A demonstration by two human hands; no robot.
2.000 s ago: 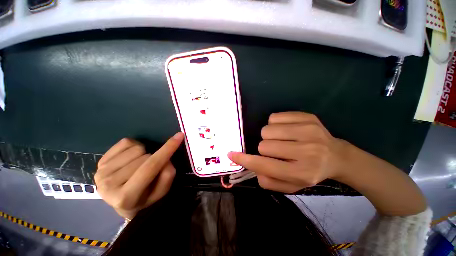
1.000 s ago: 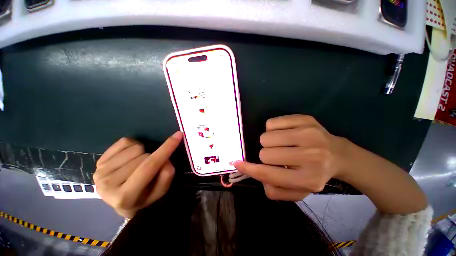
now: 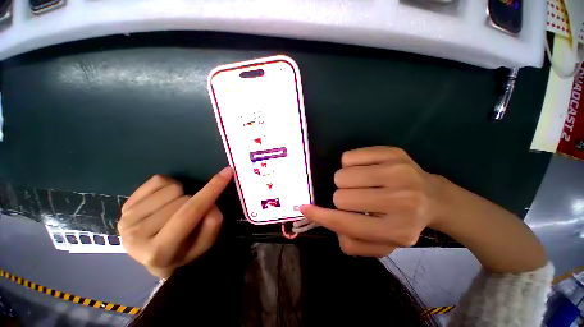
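A smartphone [image 3: 266,137] in a pale pink-white case lies face up on the dark green mat, slightly tilted, its bright screen showing small red marks and a dark grey bar near the middle. My left hand [image 3: 171,223] is at its lower left, empty, index fingertip at the phone's left edge, other fingers curled. My right hand [image 3: 378,201] is at its lower right, empty, index fingertip on the screen's lower right corner, other fingers curled. A pale strap with a pink loop [image 3: 290,232] hangs from the phone's bottom edge, partly hidden by my right hand.
A white foam tray [image 3: 275,22] with several smartwatch units, one [image 3: 506,14] lit in colour, spans the back. A clear or silvery stick [image 3: 505,94] lies below its right end. A red box [image 3: 572,118] and red-dotted sheet [image 3: 558,17] are far right. Lower watch trays [image 3: 86,239] show below the bench edge.
My right index fingertip has moved slightly down and right to the screen's lower right corner. A dark bar has appeared mid-screen. My left hand has barely moved.
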